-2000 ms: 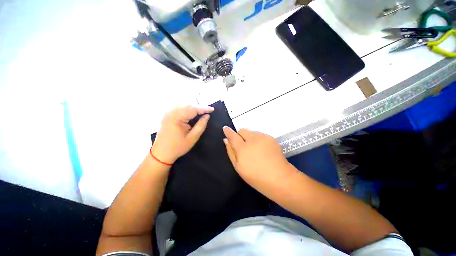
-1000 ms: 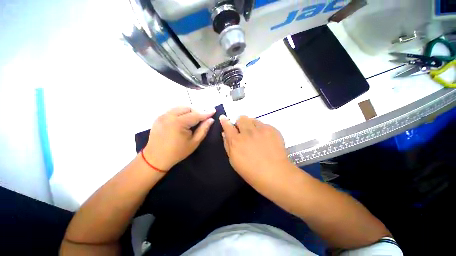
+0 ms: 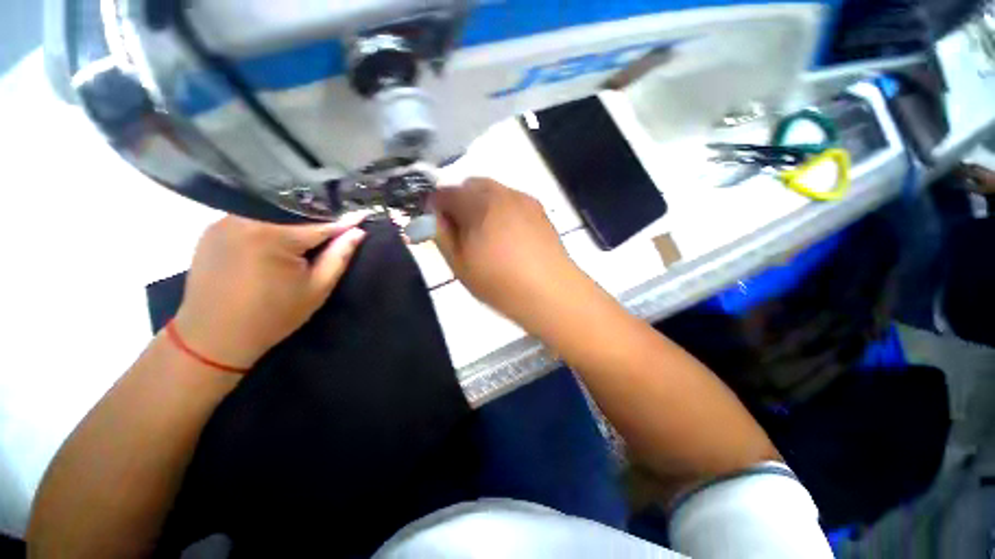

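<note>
Black cloth [image 3: 349, 349] lies from the presser foot area down over the table's front edge to my lap. My left hand [image 3: 256, 284] pinches the cloth's upper edge between thumb and fingers, just in front of the needle area. My right hand [image 3: 491, 240] is raised beside the sewing machine's [image 3: 611, 87] needle area, right of the cloth, fingers curled near the thread tension knob [image 3: 406, 118]. It is blurred, and whether it holds anything cannot be told. The needle and foot are mostly hidden behind my fingers and the machine head.
A black smartphone [image 3: 600, 175] lies right of my right hand, with a small brown patch [image 3: 667, 250] near it. Dark snips and scissors with green and yellow loops [image 3: 816, 175] lie farther right. A ruler strip [image 3: 513, 369] follows the front edge. Dark cloth and blue crates stand on the floor at right.
My right hand has left the cloth and moved up to the needle area. My left hand and the cloth's top edge are now at the foot. The view has shifted, with the machine head larger.
</note>
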